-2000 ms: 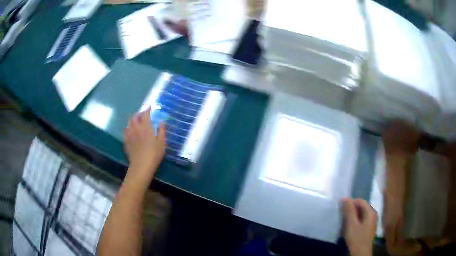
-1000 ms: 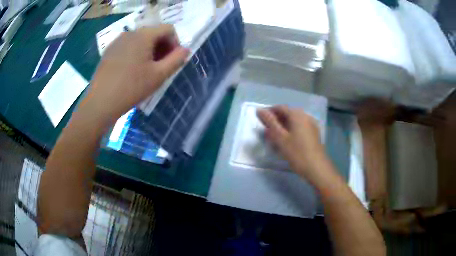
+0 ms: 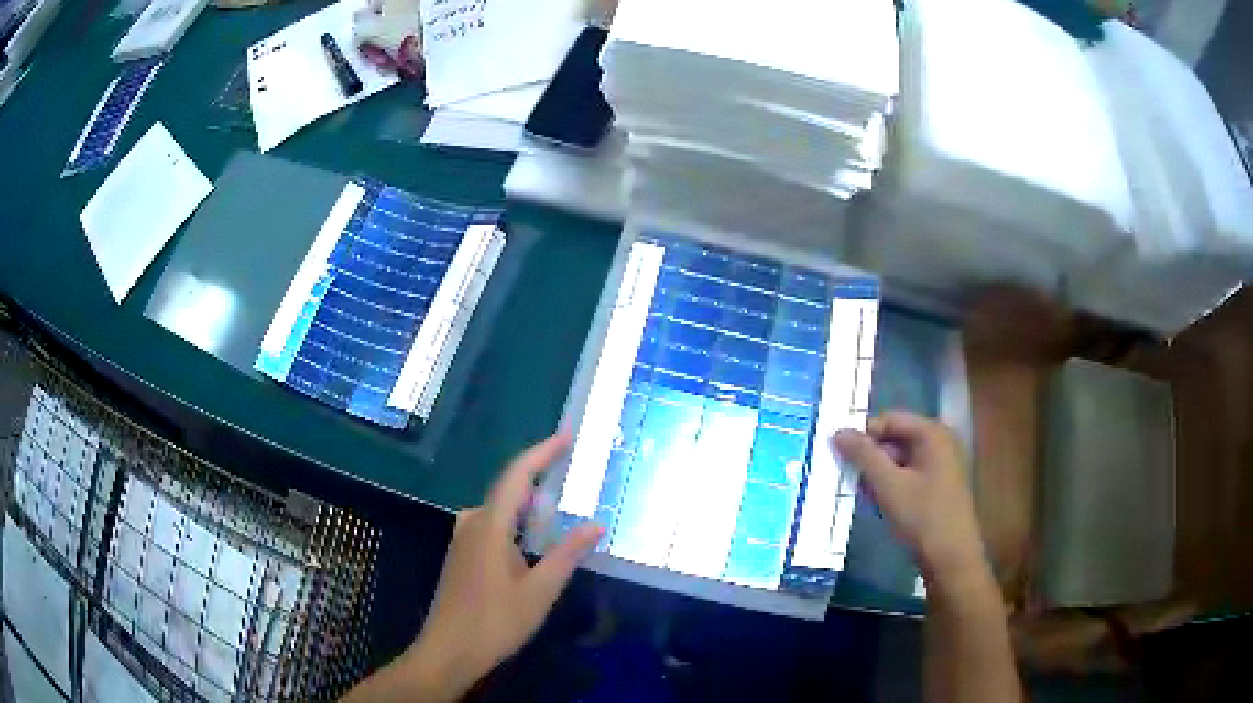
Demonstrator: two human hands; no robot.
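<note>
A blue solar cell string (image 3: 728, 337) with white side bands lies flat on the light box at centre, over a greyish sheet whose edge shows around it. My left hand (image 3: 515, 556) is at its lower left corner, thumb and fingers spread along the edge. My right hand (image 3: 914, 488) is at its right white band, with thumb and fingertip close together on the edge. Whether it pinches the band is hard to tell. A second pile of cell strings (image 3: 378, 295) lies at left on a grey-green base sheet (image 3: 254, 227).
Tall white sheet stacks (image 3: 756, 89) stand behind the work. A phone (image 3: 570, 89), handwritten paper notes (image 3: 488, 48) and a marker pen (image 3: 341, 65) lie at the back. A wire mesh cart (image 3: 179, 549) is at lower left, an opened carton (image 3: 1010, 453) at right.
The cell string, held up by my left hand a second ago, now lies flat over the light box. My left hand has come down to its lower left corner, my right hand to its right edge.
</note>
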